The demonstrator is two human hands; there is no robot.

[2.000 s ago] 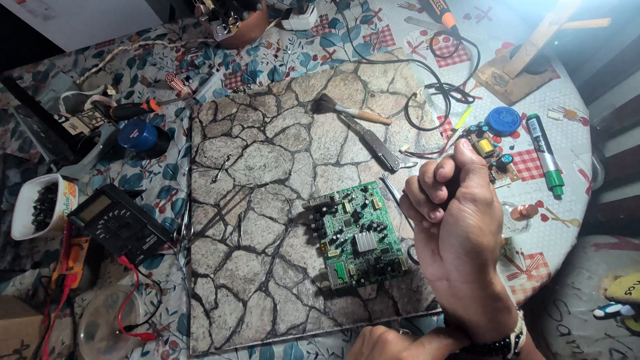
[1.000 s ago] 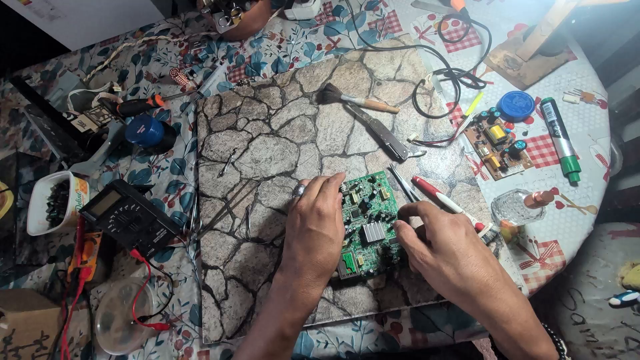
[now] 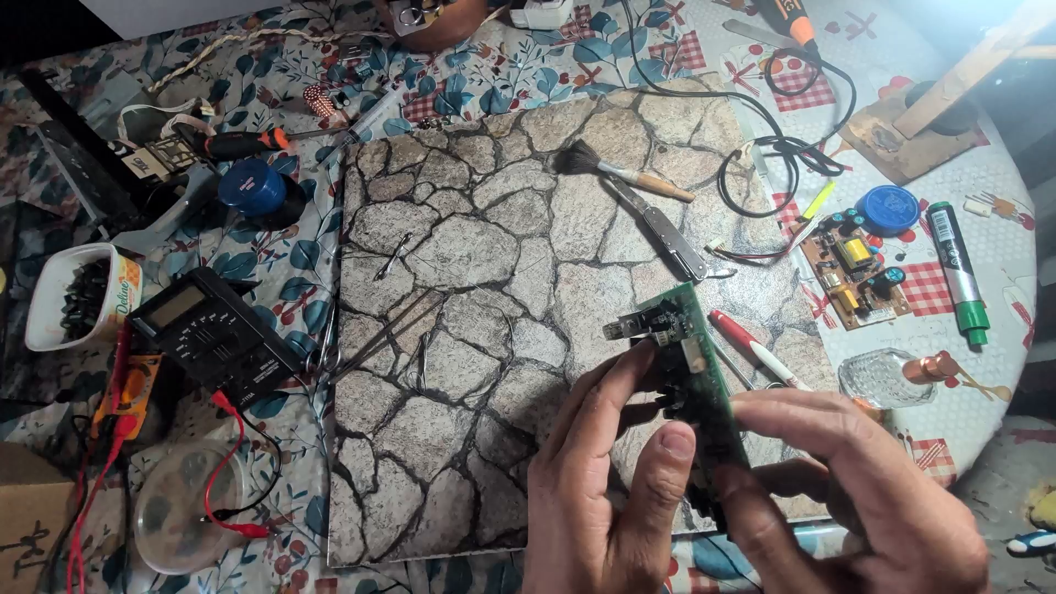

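Observation:
A green circuit board [image 3: 701,375] is held on edge above the stone-patterned mat, its component side turned to the left. My left hand [image 3: 615,470] grips it from the component side, fingertips near the connectors at its upper end. My right hand [image 3: 841,478] has fingers and thumb on its right side and lower part. Just beyond my right hand lie a red and white pen-like tool [image 3: 755,346] and, partly hidden, slim metal tweezers [image 3: 733,363]. Farther up the mat [image 3: 462,330] rest a folding knife [image 3: 660,231] and a wooden-handled brush [image 3: 631,173].
A brown circuit board [image 3: 854,268], green marker [image 3: 957,272], blue lid [image 3: 888,209] and glass dish [image 3: 883,379] stand right. On the left are a black multimeter [image 3: 219,338] with red and black leads, a plastic tub [image 3: 85,297] and a screwdriver [image 3: 247,143]. A cable [image 3: 767,124] crosses the upper right.
One second ago the green board lay flat on the mat between my hands; now it is raised and tilted on edge in both. Two seconds ago my right hand was raised beside it.

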